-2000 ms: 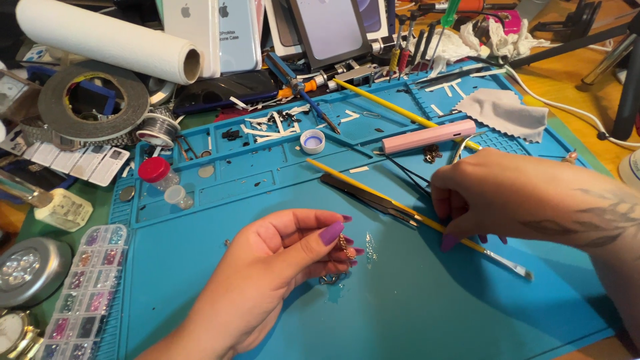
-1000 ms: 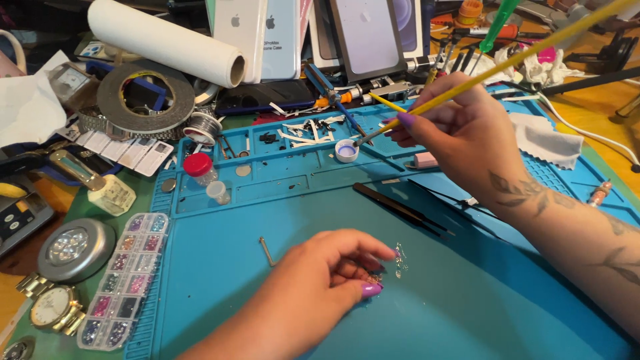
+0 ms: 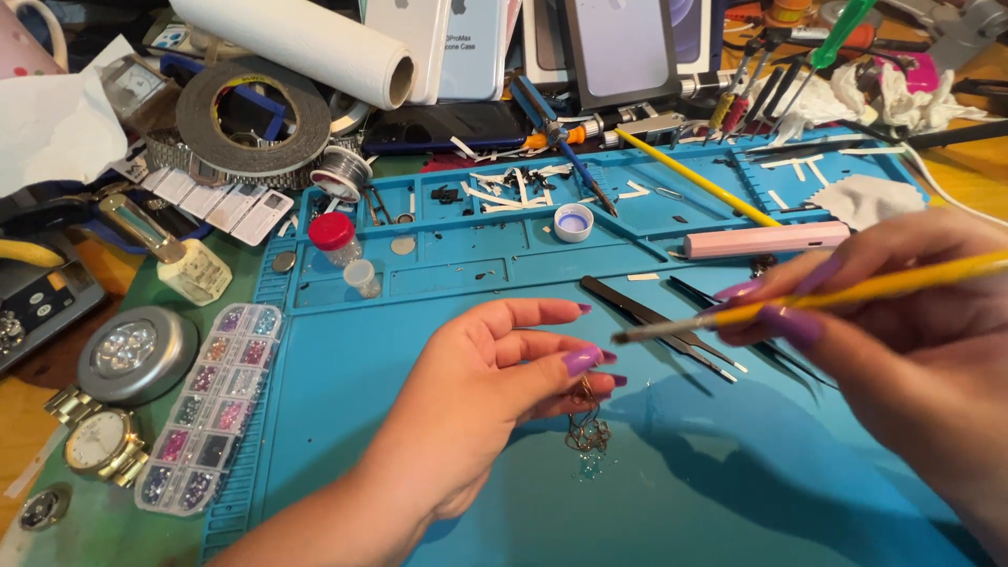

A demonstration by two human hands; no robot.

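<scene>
My left hand [image 3: 488,378] pinches a fine chain [image 3: 587,425] between thumb and fingers; part of it hangs in a tangle below the fingertips. Small clear stones [image 3: 591,466] lie on the blue mat just under it. In my right hand [image 3: 874,339] is a yellow-handled paintbrush [image 3: 732,313], its bristles pointing left, a short way right of the left fingertips and apart from the chain. Black tweezers [image 3: 661,327] lie on the mat behind the brush tip, and a second dark pair [image 3: 705,295] is partly hidden by the right hand. A small white cap [image 3: 573,224] with a bluish inside sits in the mat's tray.
On the left stand a compartment box of rhinestones [image 3: 213,409], a gold wristwatch [image 3: 98,441], a round lamp [image 3: 138,354] and a glass bottle [image 3: 193,272]. Behind are a red-lidded jar [image 3: 335,236], a pink bar-shaped tool [image 3: 764,239], another yellow brush [image 3: 693,175], phone cases and a paper roll [image 3: 307,43].
My right hand, with the brush, has moved from the white cap toward my left hand. My left hand has lifted, and the chain hangs from its fingers.
</scene>
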